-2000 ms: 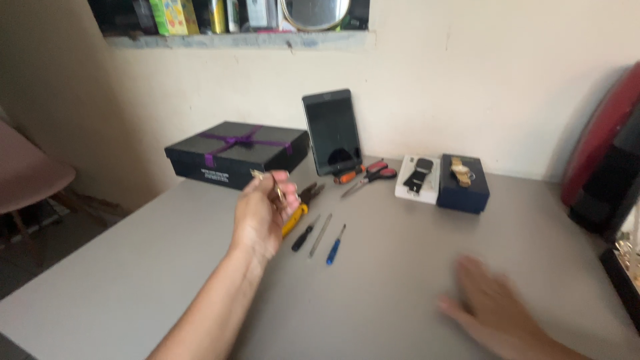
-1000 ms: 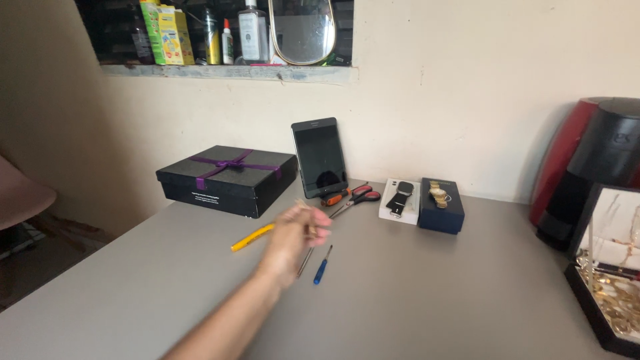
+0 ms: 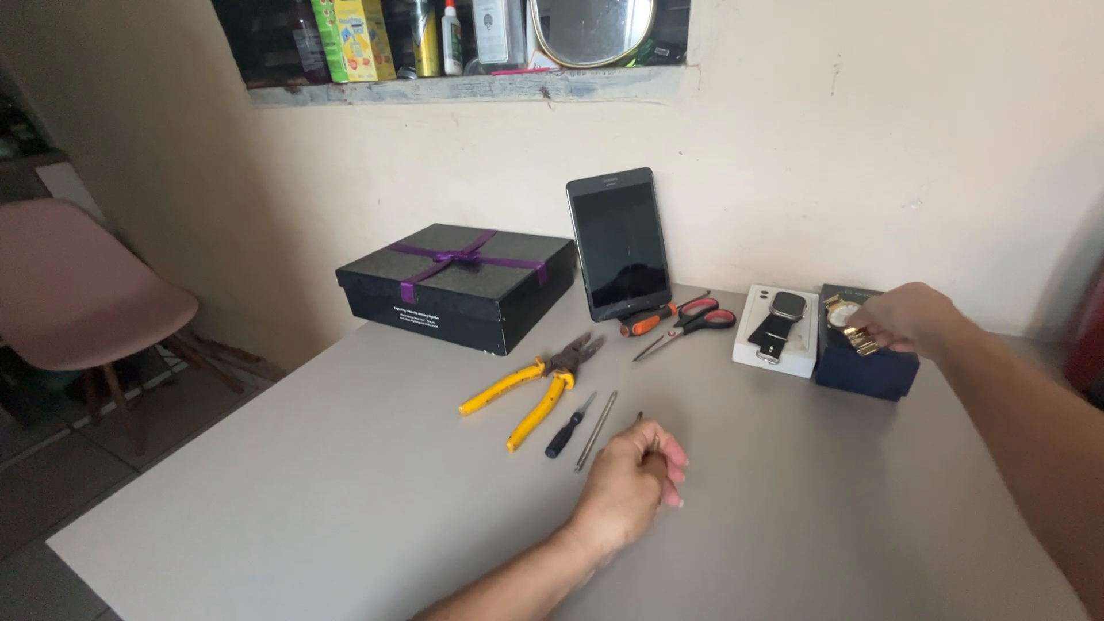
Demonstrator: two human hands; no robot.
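Note:
At the right, my right hand (image 3: pixel 914 319) has its fingers on a gold wristwatch (image 3: pixel 847 317), which lies on a dark blue box (image 3: pixel 867 373). Beside that box a smartwatch with a black strap (image 3: pixel 780 323) rests on a white box (image 3: pixel 750 349). My left hand (image 3: pixel 634 479) is over the table with curled fingers; its palm is hidden, so whether it holds something cannot be told. Close to it lie a thin metal rod (image 3: pixel 596 431), a small black screwdriver (image 3: pixel 565 435) and yellow-handled pliers (image 3: pixel 539 388) with their handles spread.
A black box with purple ribbon (image 3: pixel 423 319) stands at the back left. A tablet (image 3: pixel 621 246) leans near the wall, with an orange-handled screwdriver (image 3: pixel 649 321) and red-and-black scissors (image 3: pixel 690 323) before it. A pink chair (image 3: pixel 86 285) stands left of the grey table (image 3: pixel 345 500).
My right hand, out of view one second ago, is now at the gold watch. My left hand has moved off the pliers and now hides most of the blue screwdriver.

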